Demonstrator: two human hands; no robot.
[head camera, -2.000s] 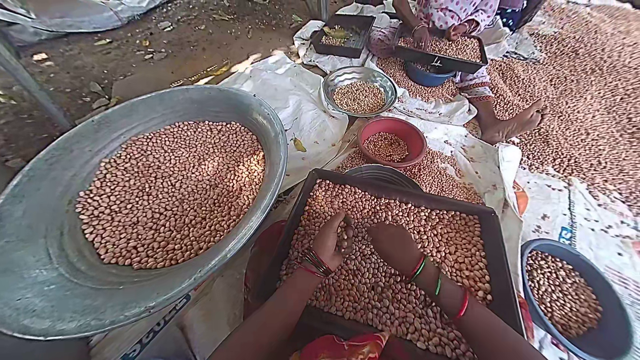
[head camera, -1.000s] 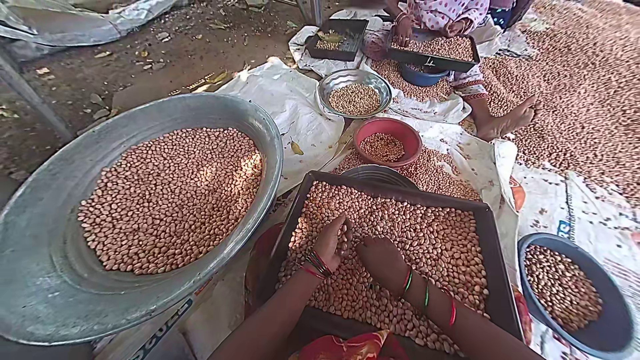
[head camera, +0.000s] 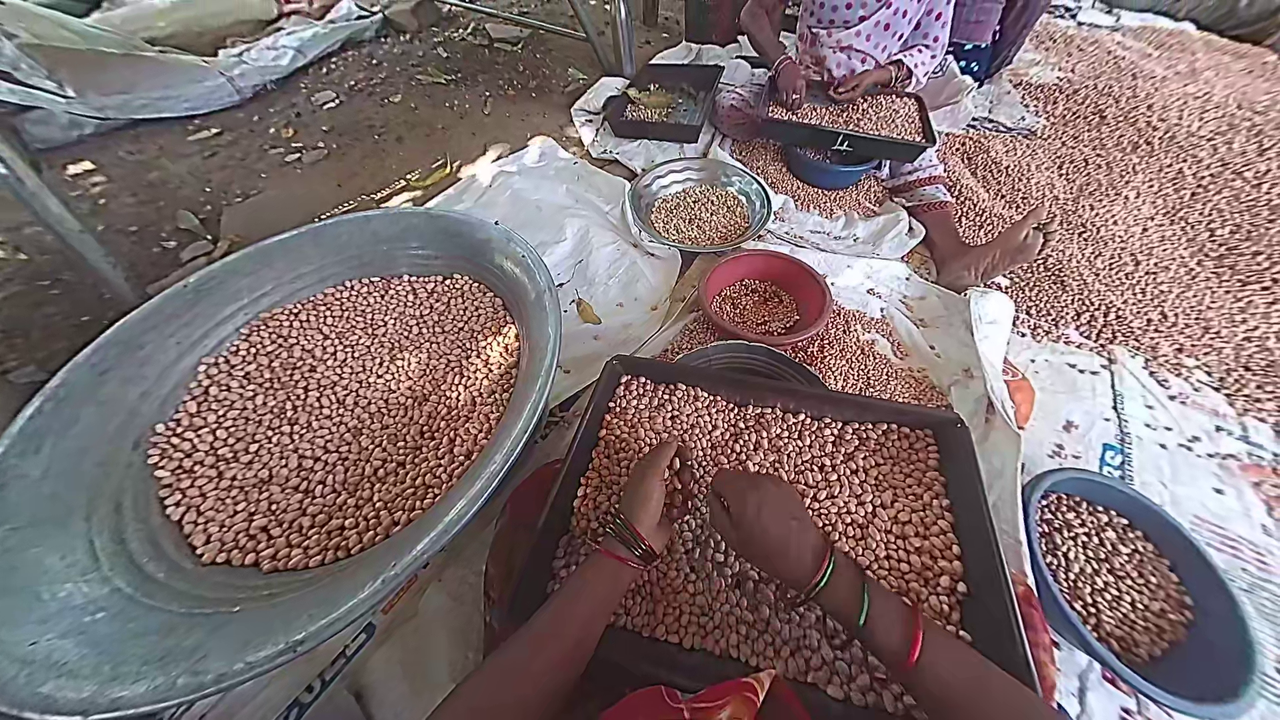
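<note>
A dark rectangular tray (head camera: 985, 540) full of light brown nuts or seeds (head camera: 850, 460) lies before me. Over its left half is my left hand (head camera: 655, 495), bangles at the wrist, its fingers curled; whether nuts are inside cannot be told. Close to its right, my right hand (head camera: 765, 525) is bent down over the nuts, knuckles up, fingertips hidden. The two hands are apart. On the left stands a wide metal basin (head camera: 90, 480) holding a heap of similar nuts. A blue-grey tub (head camera: 1225, 620) with darker nuts is at the right.
Beyond the tray are a red bowl (head camera: 815, 310) and a steel bowl (head camera: 645, 205), both with nuts. A person (head camera: 870, 50) sits farther back at another dark tray (head camera: 850, 145). Loose nuts (head camera: 1130, 200) cover the sheet at the upper right. Metal legs (head camera: 60, 220) stand at left.
My right hand was a little higher and farther right two seconds ago, then lower over the nuts. My left hand has stayed at nearly the same place.
</note>
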